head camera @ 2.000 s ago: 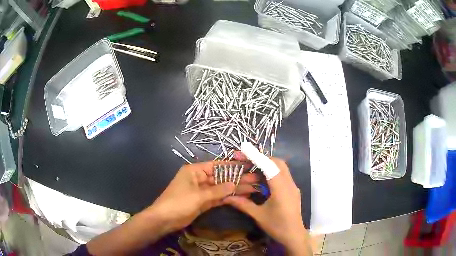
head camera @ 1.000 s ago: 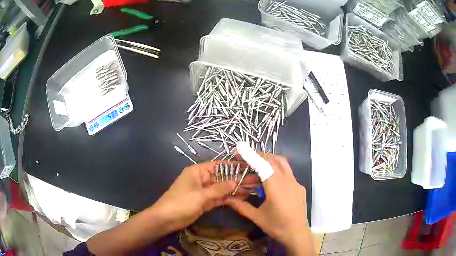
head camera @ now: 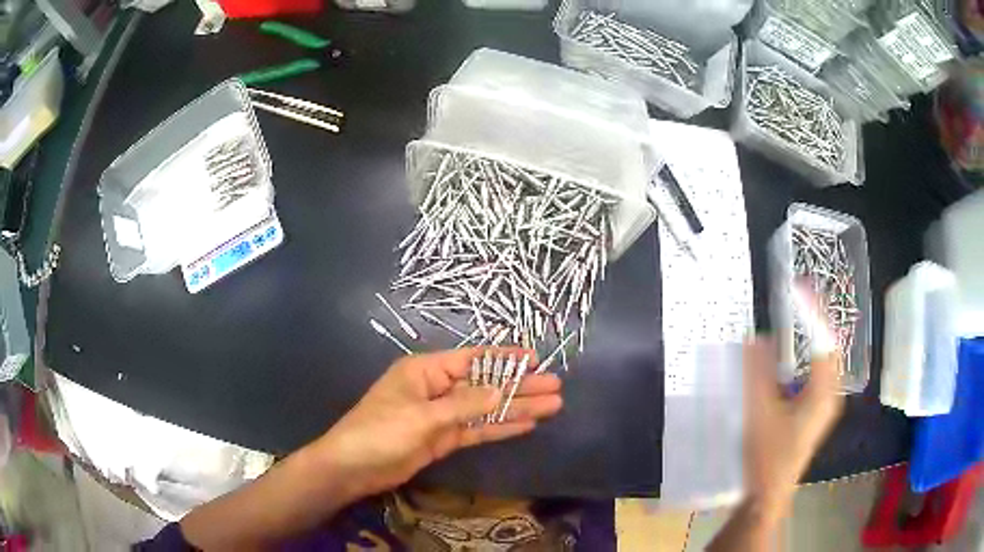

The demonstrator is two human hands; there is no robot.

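My left hand (head camera: 464,404) is palm up in front of the heap and holds several slim metal rods (head camera: 497,372) fanned across its fingers. My right hand (head camera: 793,404) is blurred over the near end of the right parts tub (head camera: 779,253); a white finger wrap (head camera: 811,315) shows on one finger. Whether it holds anything cannot be told. The main parts tub (head camera: 529,102) lies on its side, with a large heap of rods (head camera: 502,243) spilling from its mouth towards my left hand.
A digital scale (head camera: 232,257) and weighing tub (head camera: 130,232) stand left. Green-handled pliers (head camera: 278,73) and pale sticks (head camera: 294,108) lie upper left. A paper list (head camera: 707,280) bears pens (head camera: 678,196). More rod tubs (head camera: 798,108) stand upper right; a white box (head camera: 919,340) is far right.
My right hand has moved from beside my left hand across the paper to the right parts tub. My left hand stays near the heap, still holding the fanned rods.
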